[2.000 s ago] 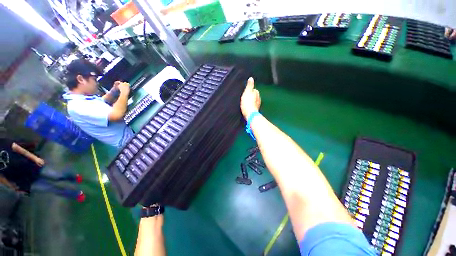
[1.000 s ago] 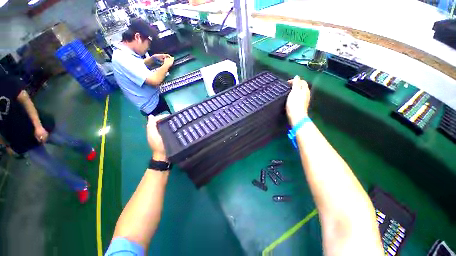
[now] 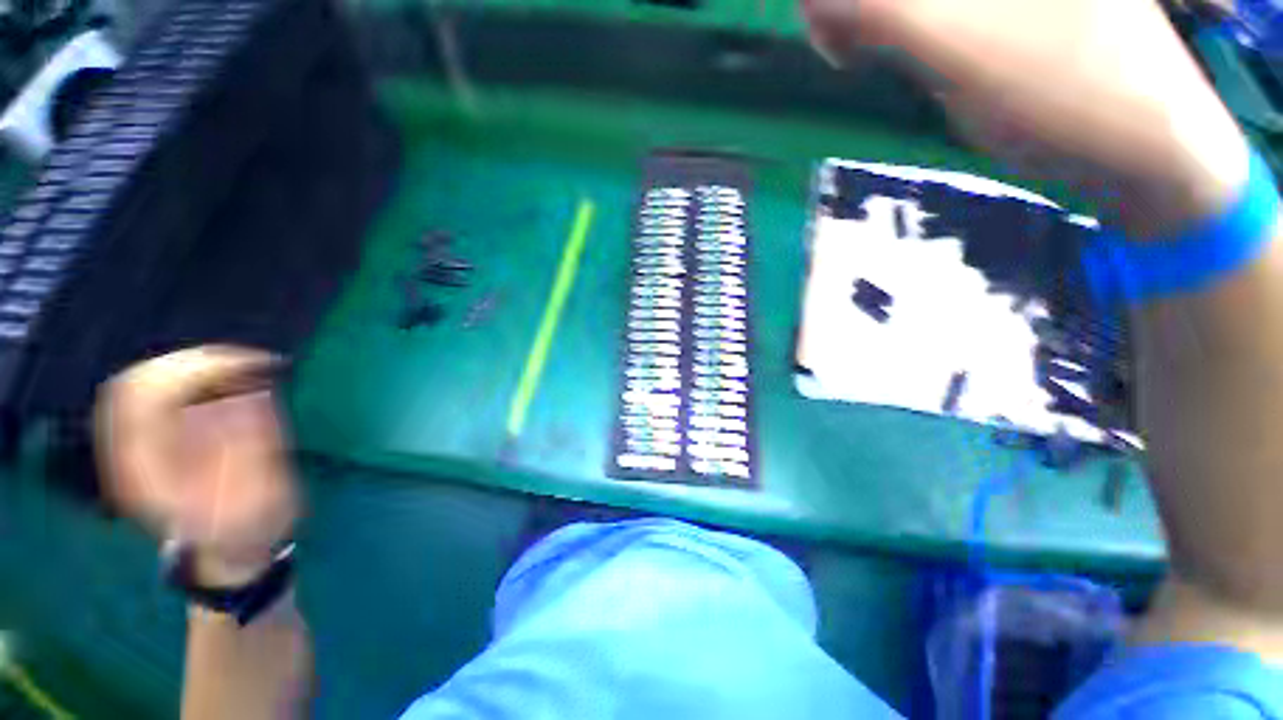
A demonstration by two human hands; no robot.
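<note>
The tall black tray stack (image 3: 260,183) stands at the far left, its top rows full of black units. My left hand (image 3: 211,450), blurred and with curled fingers, is at the stack's near lower edge; I cannot tell if it touches. My right hand (image 3: 957,42) is raised at the top right, blurred and partly cut off by the top edge, away from the stack. The slotted foam tray (image 3: 690,352) lies in front of me with two columns of green-white circuit board assemblies. Black housings (image 3: 872,298) lie on the white sheet (image 3: 858,359) at right.
Several loose black units (image 3: 443,267) lie on the green mat between the stack and the yellow tape line (image 3: 553,317). A blue-edged container with clear plastic (image 3: 1041,640) is at the bench's front right. The raised green shelf runs along the back.
My view has turned down and right. The stack, held between both hands before, now stands at left. My right hand has come off it and moved right. The white sheet is now in full view.
</note>
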